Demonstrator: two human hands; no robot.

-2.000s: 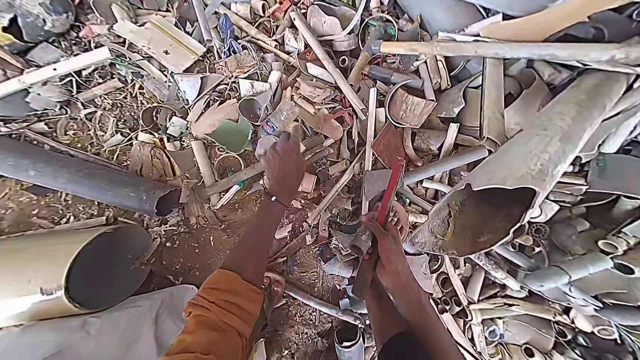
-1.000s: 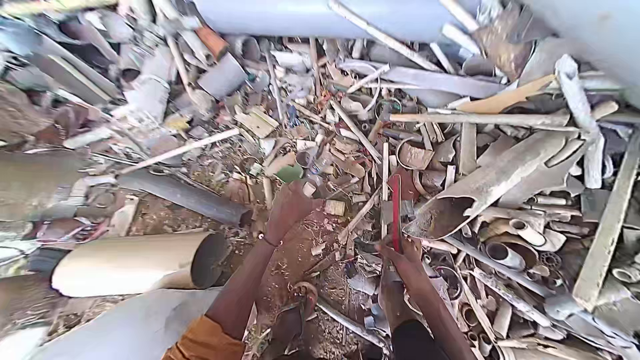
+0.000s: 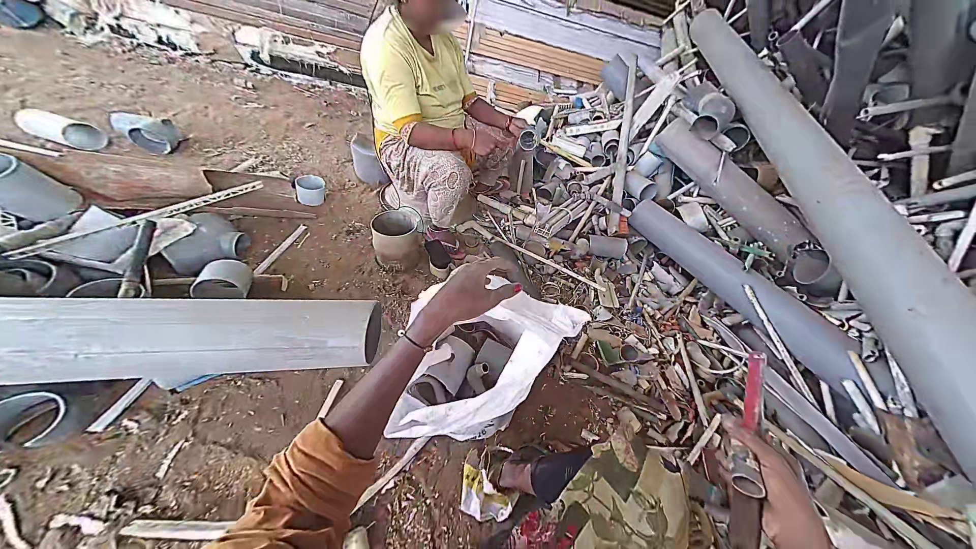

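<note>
My left hand [image 3: 469,293] is over the mouth of a white woven sack [image 3: 543,343], fingers curved and apart, with nothing visible between them. Inside the sack lie grey plastic pipe pieces [image 3: 451,367]. At the lower right, my right hand [image 3: 778,484] grips a long tool [image 3: 753,393] with a red upper part and a dark lower part; its exact kind is unclear. A short grey pipe piece [image 3: 747,482] shows against the tool at that hand. Part of my right hand's grip is hidden.
A co-worker [image 3: 419,84] sits ahead, hands at a pipe piece. Large grey pipes [image 3: 831,175] cross a scrap heap on the right. Another long pipe [image 3: 183,335] lies at the left, ending near the sack. A short wide pipe section [image 3: 396,238] stands beyond the sack.
The view has swung left, bringing the co-worker and the open sack into sight. My left hand has moved from above the scrap heap to over the sack. My right hand still holds the red tool.
</note>
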